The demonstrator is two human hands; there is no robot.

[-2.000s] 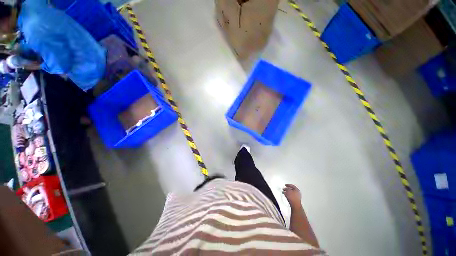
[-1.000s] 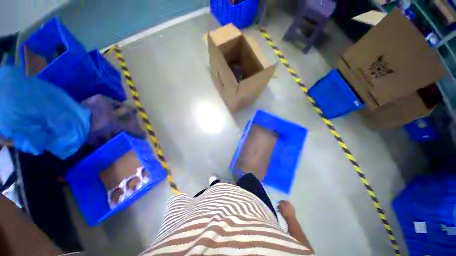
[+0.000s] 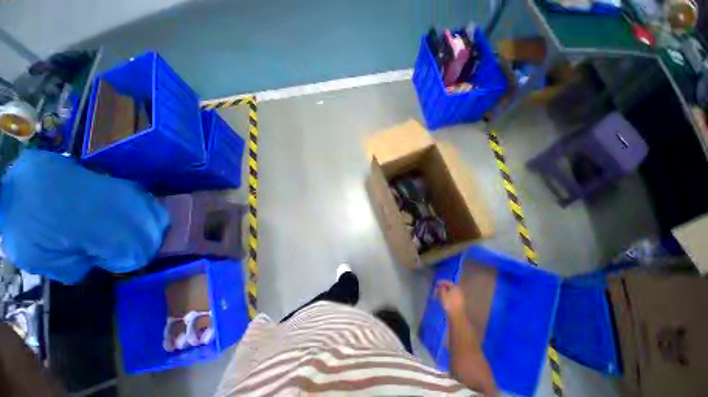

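My right hand (image 3: pixel 447 291) is small and blurred at the lower right. It hangs over the left part of an open blue crate (image 3: pixel 524 310) with a brown liner, with fingers loosely bent and nothing seen in it. Contact with the crate cannot be told. My left hand is not in view; a blurred brown shape shows at the lower left edge. An open brown carton (image 3: pixel 380 205) stands on the floor just beyond the crate. Dark, shiny bagged items (image 3: pixel 419 213) lie inside the carton.
A person in blue (image 3: pixel 78 213) sits at the left bench. A blue crate with pink-and-white headphones (image 3: pixel 186 329) stands at lower left. Stacked blue crates (image 3: pixel 175 116) are behind. Another filled blue crate (image 3: pixel 442 108), a purple stool (image 3: pixel 598 159) and a brown carton (image 3: pixel 671 333) are right. Yellow-black tape marks the floor.
The view has moved forward and turned. The carton now appears nearer, and the liner crate has shifted to the lower right, beneath my right hand. The filled crate at the back is more fully visible.
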